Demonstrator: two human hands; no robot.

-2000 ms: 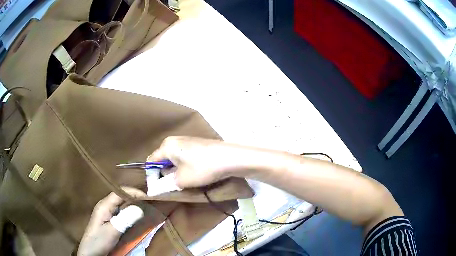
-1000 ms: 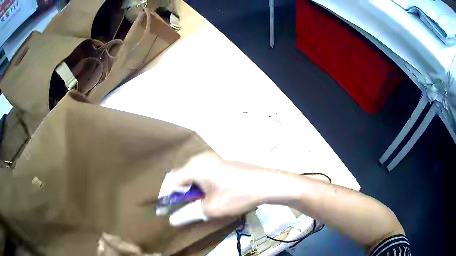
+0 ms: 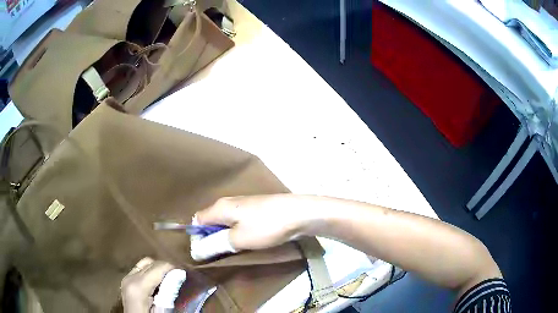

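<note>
A brown tote bag body (image 3: 177,159) lies flat in front of me, with a small gold label patch (image 3: 54,209) at its left. My right hand (image 3: 245,226), with white wraps on its fingers, holds thread snips (image 3: 177,227); their blades point left over the bag. The blades are blurred. My left hand (image 3: 150,286), also with a white wrap, is at the bag's near edge, its fingers closed on the rim. Some whitish and reddish material shows in the bag opening beside it. A strap runs faintly across the panel. Thread ends are too fine to see.
Brown bags (image 3: 55,67) with straps and gold clasps are piled at the far left. The pale table (image 3: 342,165) has a curved right edge, with black cord (image 3: 382,287) near it. A red crate (image 3: 428,79) and a white-covered table (image 3: 483,55) stand at the right.
A second ago the left hand was hardly visible at the bottom; now it is at the near edge. The right hand with the snips has moved slightly up, the blades pointing left.
</note>
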